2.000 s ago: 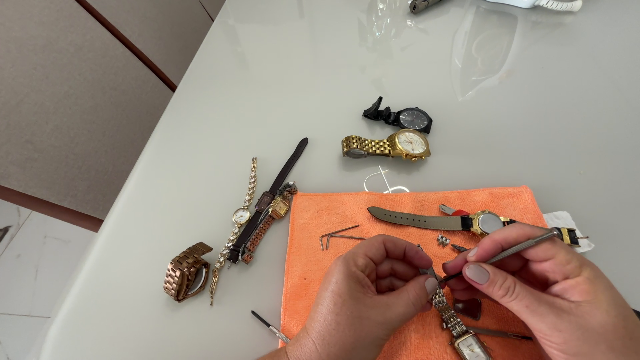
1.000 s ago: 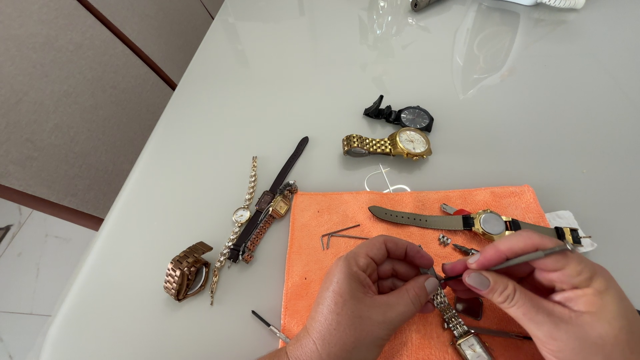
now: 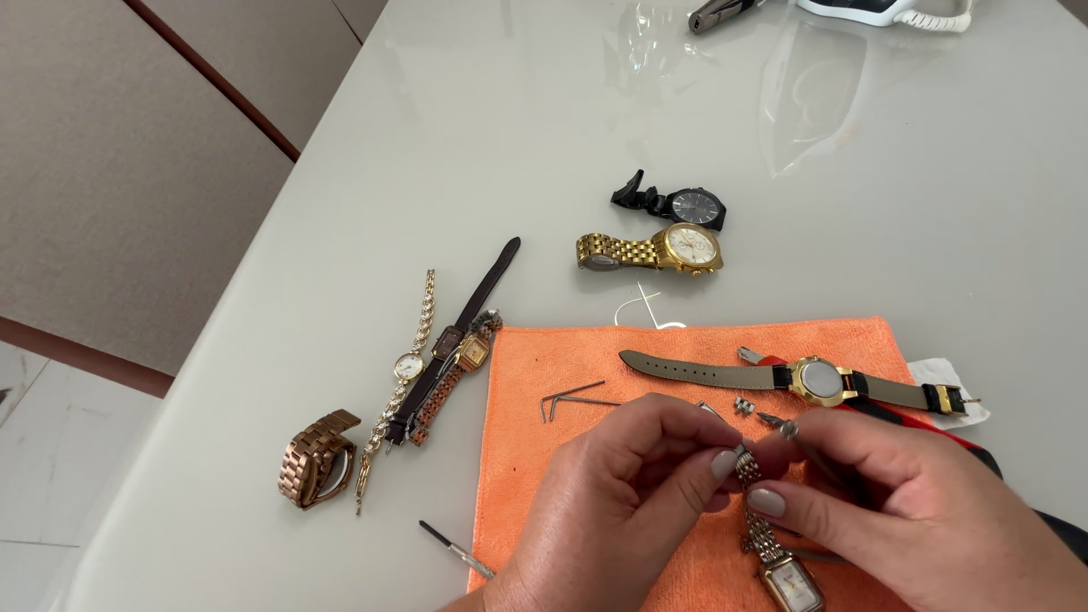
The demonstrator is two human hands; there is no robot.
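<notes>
My left hand (image 3: 633, 501) pinches the end of the metal bracelet of a small rectangular wristwatch (image 3: 792, 585) between thumb and forefinger. My right hand (image 3: 901, 501) is beside it, with its thumb on the bracelet links and a slim metal tool (image 3: 788, 430) partly hidden among its fingers. The watch lies over an orange cloth (image 3: 544, 501). Just behind the hands are a few loose bracelet links (image 3: 744, 406). Bent thin metal rods (image 3: 578, 398) lie to the left. A leather-strap watch (image 3: 821, 379) rests face down near the cloth's back edge.
Behind the cloth lie a gold watch (image 3: 690, 246) and a black watch (image 3: 695, 206). Several watches, one a rose-gold one (image 3: 314, 463), lie to the left. A small screwdriver (image 3: 455, 548) crosses the left edge. Red-handled pliers (image 3: 935, 429) are partly behind my right hand.
The slim tool that extended rightward above my right hand is now mostly hidden among its fingers. My right thumb has come down onto the bracelet.
</notes>
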